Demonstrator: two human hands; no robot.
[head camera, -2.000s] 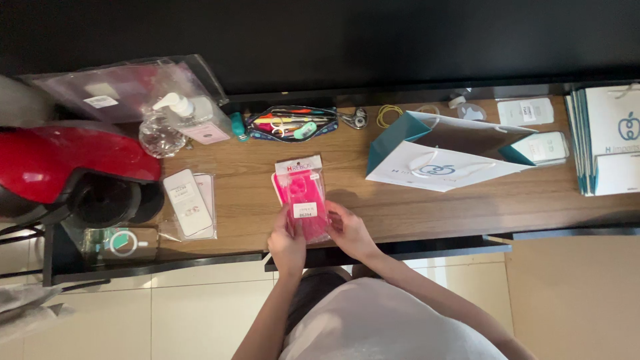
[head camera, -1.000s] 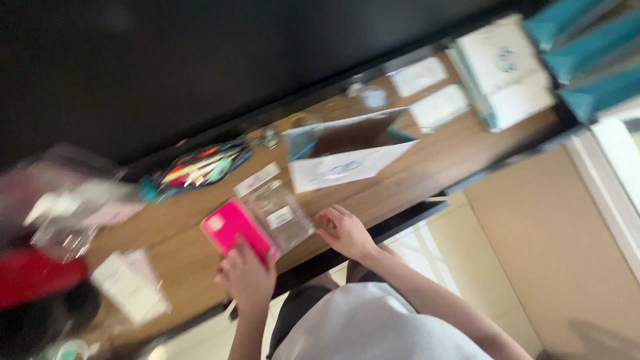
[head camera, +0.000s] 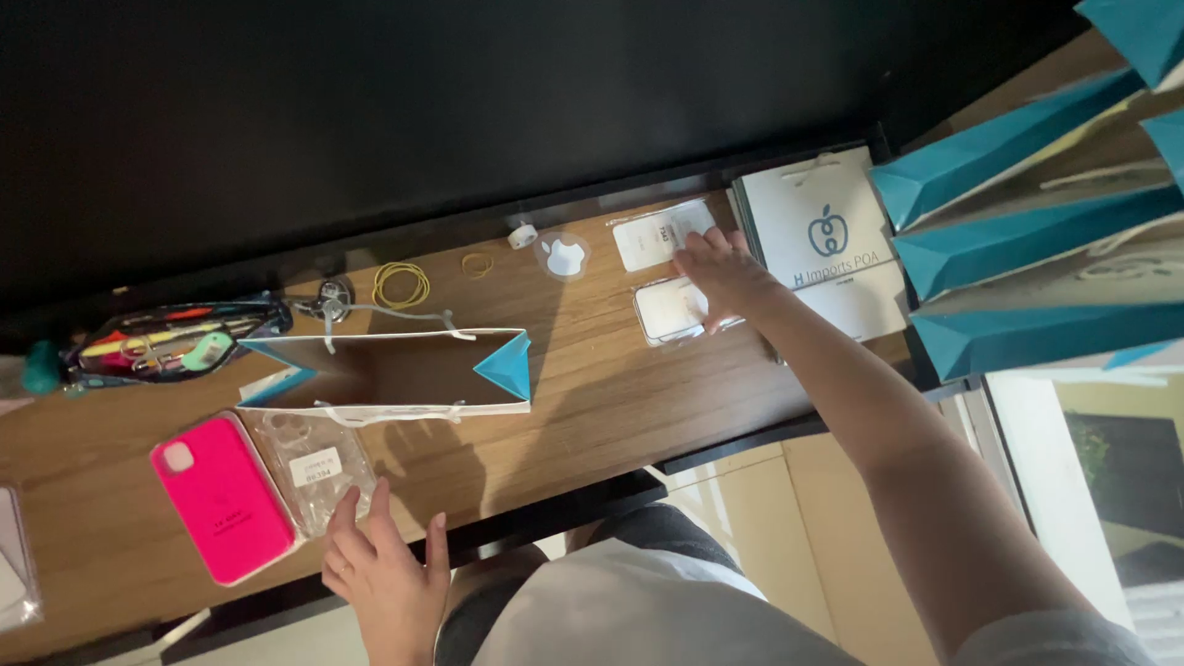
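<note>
A pink phone case (head camera: 225, 499) lies on the wooden desk at the left, beside a clear plastic sleeve (head camera: 317, 470) with a printed sticker. My left hand (head camera: 384, 564) is just in front of the sleeve, fingers spread, holding nothing. My right hand (head camera: 726, 277) reaches to the far right, over two flat packets in clear plastic, an upper white one (head camera: 652, 239) and a lower one (head camera: 668, 313). Its fingertips are at their right edges; whether they grip either packet cannot be told. An upright white paper bag with blue sides (head camera: 504, 372) stands between my hands, its top open.
Behind the bag lie an open pencil pouch (head camera: 157, 340), a metal keyring-like item (head camera: 333, 298), yellow rubber bands (head camera: 400, 286) and an Apple sticker (head camera: 562, 256). Stacked white paper bags (head camera: 823, 231) lie at the right, with blue-sided bags (head camera: 1045, 250) beyond. A dark panel runs along the back.
The pink case, held in my left hand a second ago, now lies released on the desk. My right hand has moved right to the packets. The view has swung to the right.
</note>
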